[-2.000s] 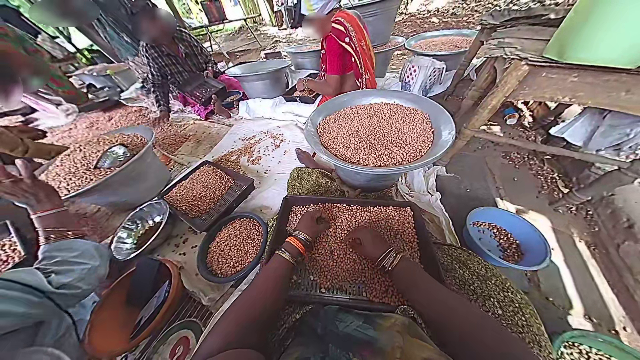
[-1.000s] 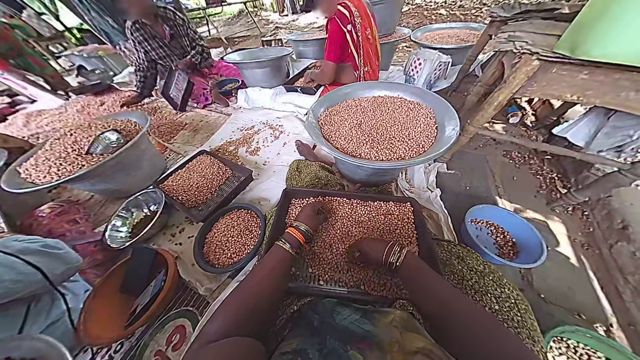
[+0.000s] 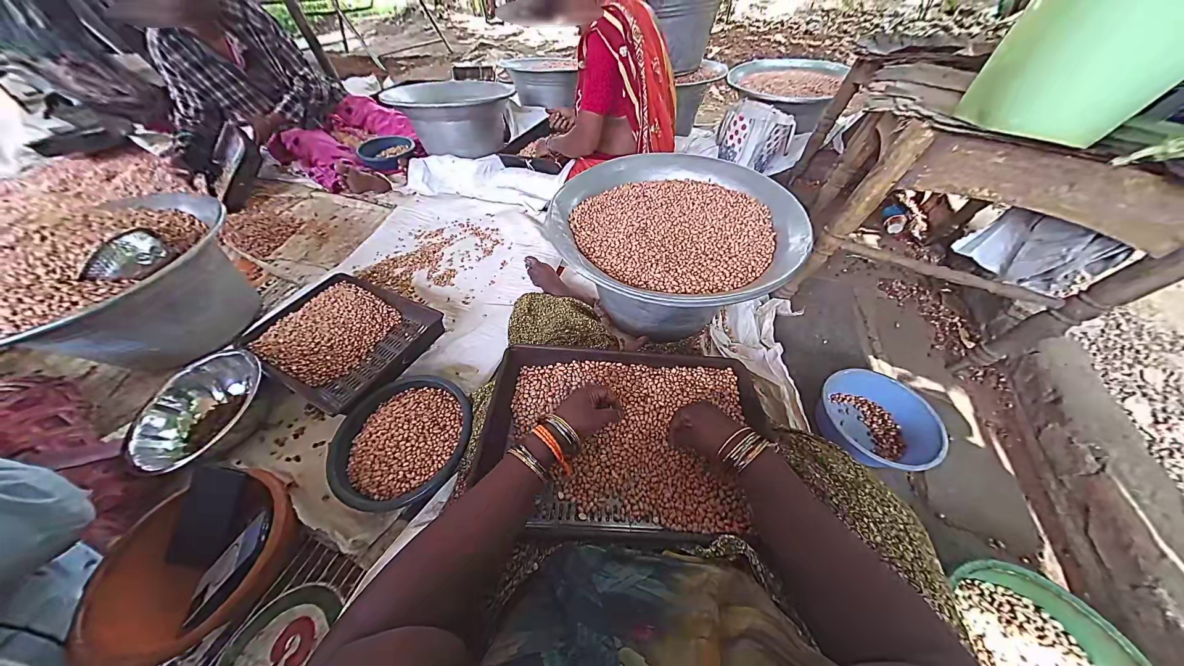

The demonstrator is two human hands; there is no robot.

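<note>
A dark slotted plastic tray (image 3: 499,416) of reddish-brown nuts or seeds (image 3: 638,472) rests across my lap. My left hand (image 3: 589,410), with bangles at the wrist, is over the nuts in the tray's upper middle, fingers curled. On the tray's right side, my right hand (image 3: 700,431), also bangled, touches the nuts with its fingers bent down. Whether either hand holds a nut cannot be told. Just beyond the tray stands a wide metal basin (image 3: 680,310) heaped with the same nuts. Part of the tray's slotted bottom shows near its front edge.
At left are a round dark tub (image 3: 342,481), a second slotted tray (image 3: 430,324), a steel bowl (image 3: 148,435), a large metal basin (image 3: 194,305) and an orange tub (image 3: 102,592). At right are a blue basin (image 3: 934,453) and a wooden table (image 3: 1045,176). Other people sit nearby.
Both hands have shifted slightly over the nuts within the tray. The person in the checked shirt has moved a dark tray held at the upper left.
</note>
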